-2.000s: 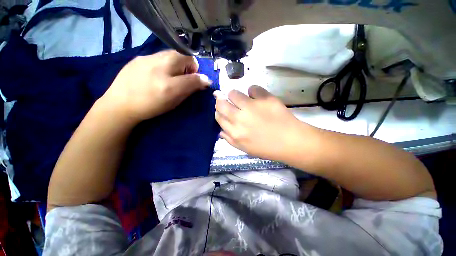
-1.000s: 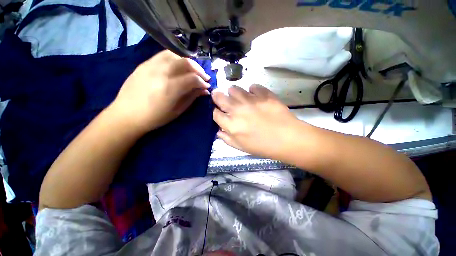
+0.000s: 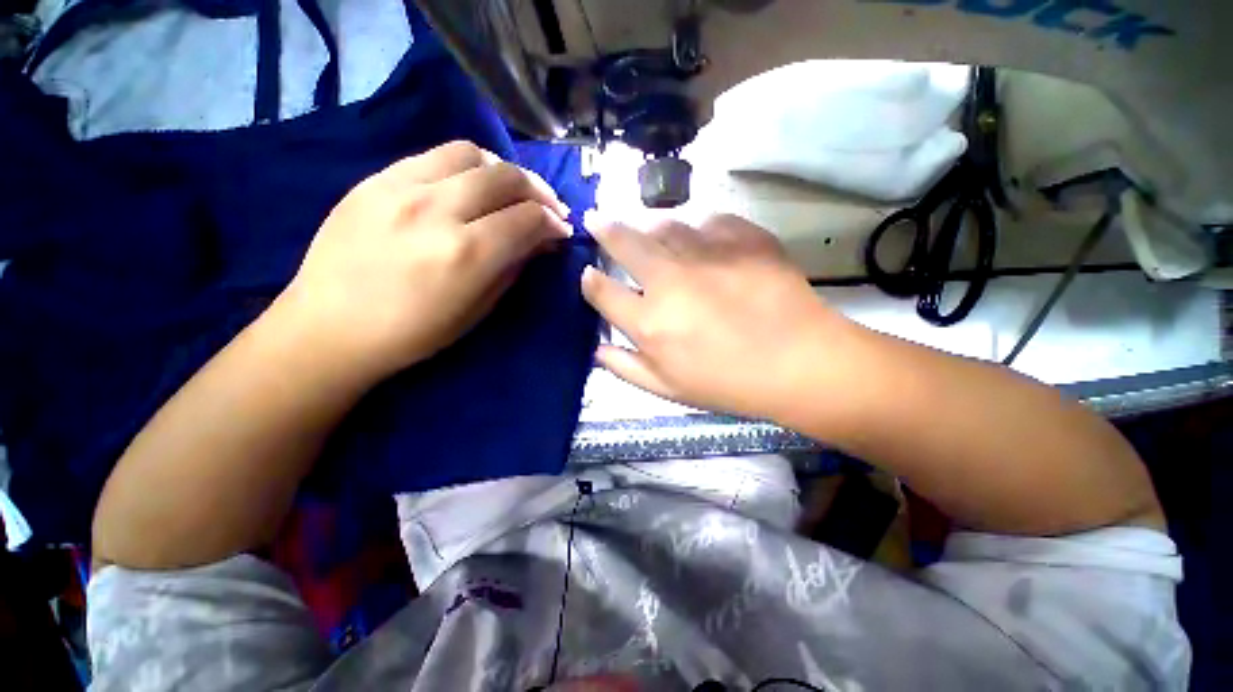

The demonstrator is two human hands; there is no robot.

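The navy fabric panel (image 3: 460, 392) lies left of the needle and hangs over the table's front edge. My left hand (image 3: 419, 250) rests on it, thumb and fingertips pinching its right edge just in front of the presser foot (image 3: 591, 158). My right hand (image 3: 703, 304) is beside that edge, its index fingertip touching the fabric close to my left fingertips, other fingers spread over the table. The sewing machine head (image 3: 838, 41) with blue lettering is above. The needle is too small to make out.
Black scissors (image 3: 953, 257) lie right of the needle, beside a white cloth bundle (image 3: 852, 135). A round metal knob (image 3: 664, 181) hangs right of the presser foot. A grey panel with navy stripes (image 3: 162, 75) lies at the back left. A ruled tape (image 3: 690, 438) runs along the front edge.
The view has shifted slightly. The navy fabric at the upper left lies differently, drawn further back. My right index finger now reaches further forward along the edge. My left hand still pinches the fabric.
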